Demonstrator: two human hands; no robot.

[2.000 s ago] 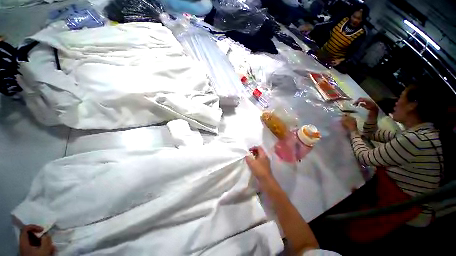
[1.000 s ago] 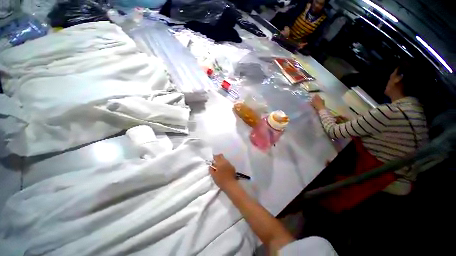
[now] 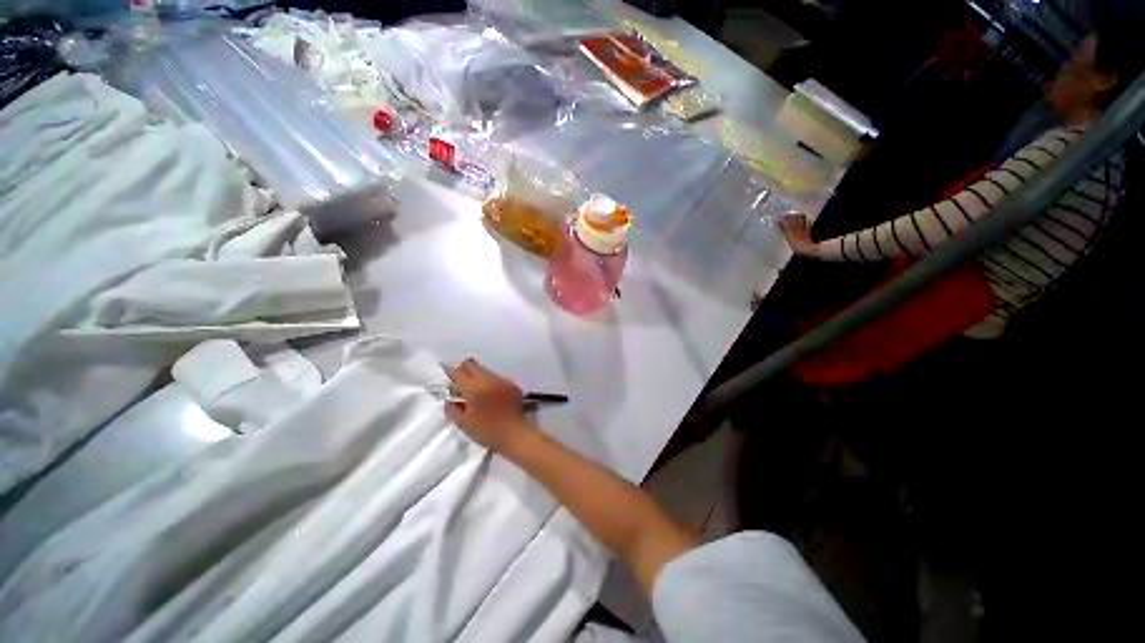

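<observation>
A white shirt [image 3: 289,502] lies spread on the glossy white table along the near side. My right hand [image 3: 487,405] is at the shirt's upper edge, its fingertips closed on the white cloth. A thin dark pen-like stick [image 3: 546,398] shows just beyond the hand; I cannot tell whether the hand touches it. A white cuff or band [image 3: 224,381] lies behind the shirt. My left hand is not in view.
More white shirts [image 3: 113,239] lie at the left. Clear poly bags [image 3: 270,126], a pink bottle [image 3: 588,264], a bag of orange-brown food [image 3: 525,226] and a red-labelled clear bottle [image 3: 442,153] are behind. A person in striped sleeves [image 3: 954,214] is beyond a grey rail [image 3: 954,245].
The view has swung right and the table things have shifted left in it. My left hand has gone out of view. My right hand stays at the shirt's edge. The striped-sleeved person's arm is stretched out.
</observation>
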